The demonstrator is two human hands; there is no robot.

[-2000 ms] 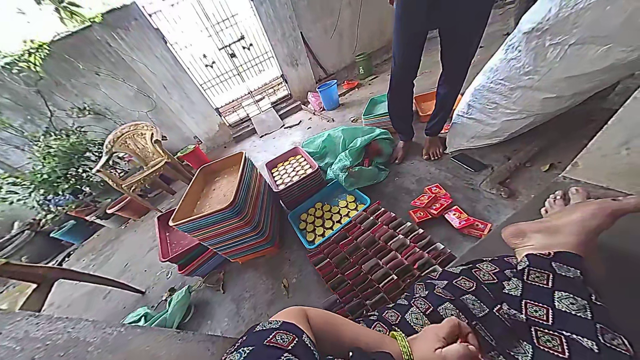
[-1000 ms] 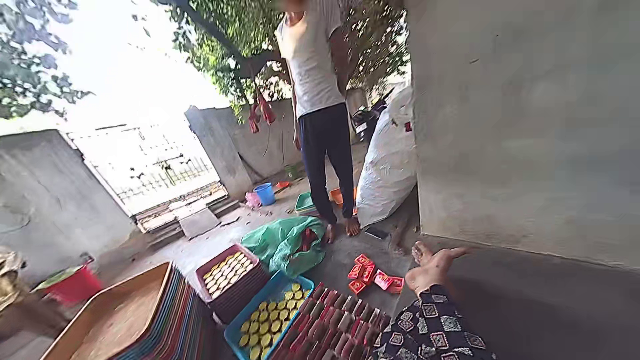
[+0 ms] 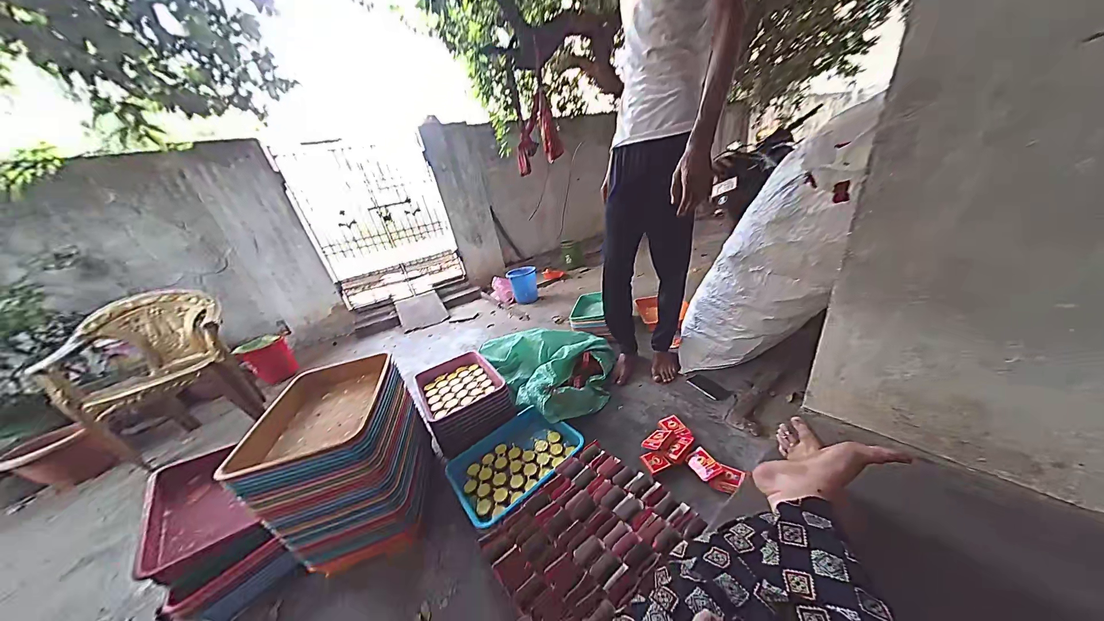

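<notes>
Neither of my hands can be made out; a sliver of skin at the bottom edge is too small to identify. My bare feet (image 3: 819, 470) rest on the floor at the right, below patterned dark trousers (image 3: 768, 561). Beside my leg lie rows of dark red and brown cylindrical pieces (image 3: 595, 526). Touching them is a blue tray (image 3: 454, 483) of round yellow-topped pieces (image 3: 513, 470). Behind it, a maroon tray stack (image 3: 461, 423) holds pale round pieces (image 3: 457, 390). Several red printed packets (image 3: 681, 447) lie near my feet.
A tall tray stack (image 3: 345, 492) and maroon trays (image 3: 190, 517) stand left, near a plastic chair (image 3: 147, 345). Ahead are a green sack (image 3: 552, 371), a standing person (image 3: 655, 190), a phone-like slab (image 3: 709, 386) and a large white sack (image 3: 768, 267). A wall (image 3: 975, 259) rises at the right.
Two seconds ago a hand with a yellow-green bangle lay over my lap; it no longer shows. The view has tilted up and swung about, bringing more of the standing person into the picture.
</notes>
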